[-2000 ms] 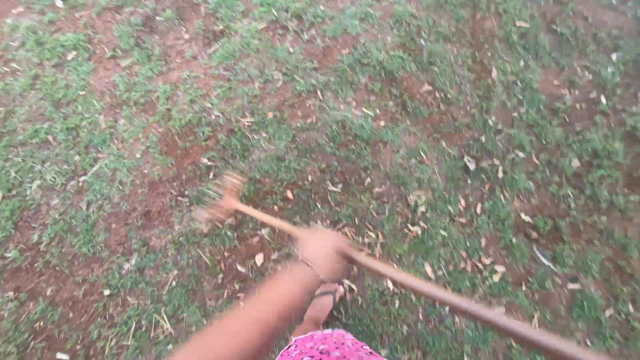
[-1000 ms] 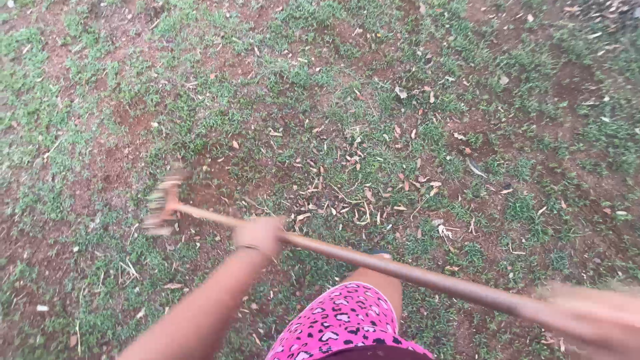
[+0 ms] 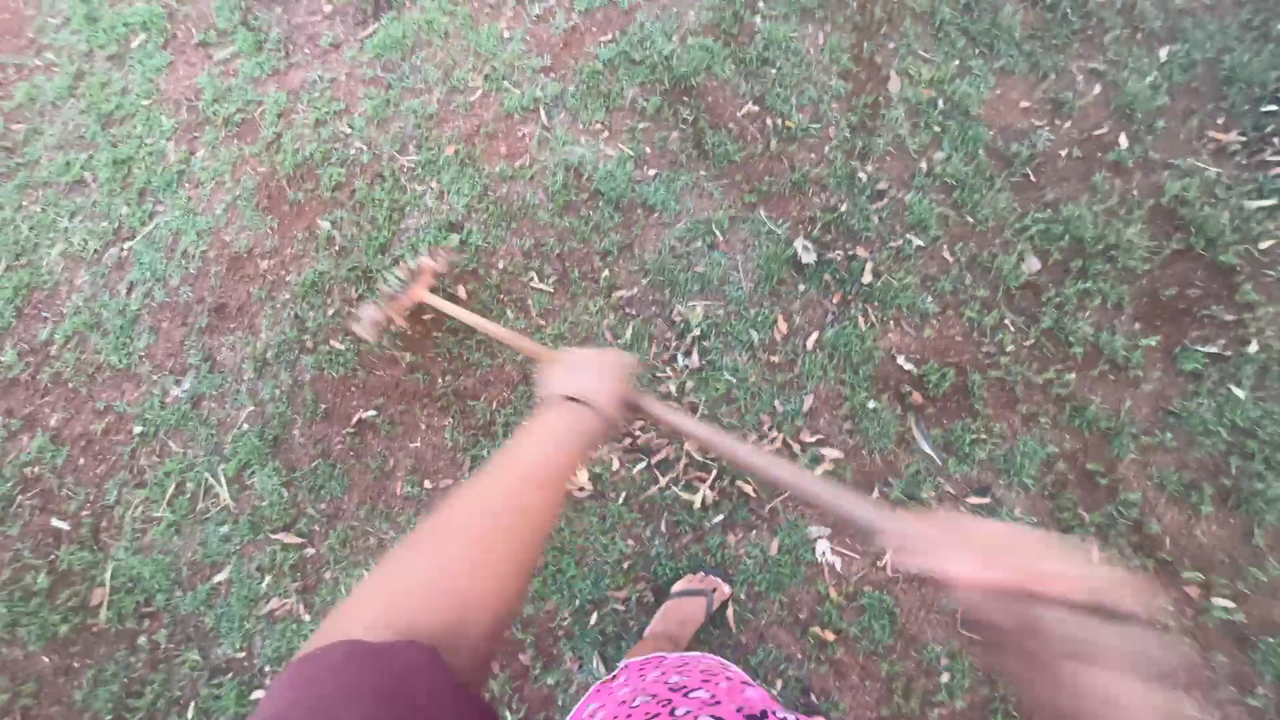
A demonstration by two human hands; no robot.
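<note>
My left hand [image 3: 588, 380] grips the wooden handle [image 3: 760, 465] of a rake not far from its head. The orange rake head [image 3: 405, 297] is at the upper left, blurred, with leaves or debris about its tines. At the lower right, my right hand [image 3: 930, 540] is closed round the upper part of the handle and is strongly blurred. Dry leaves [image 3: 690, 475] lie in a loose cluster on the ground below the handle, between my hands.
Patchy grass [image 3: 620, 180] and reddish bare soil [image 3: 400, 410] cover the ground, with scattered dry leaves and twigs. My foot in a flip-flop [image 3: 692, 595] stands at the bottom centre, beside pink patterned shorts [image 3: 690, 688].
My right hand shows more fully at the right than a second ago, still on the handle. The flip-flop foot shows more fully now. My left hand has stayed on the handle.
</note>
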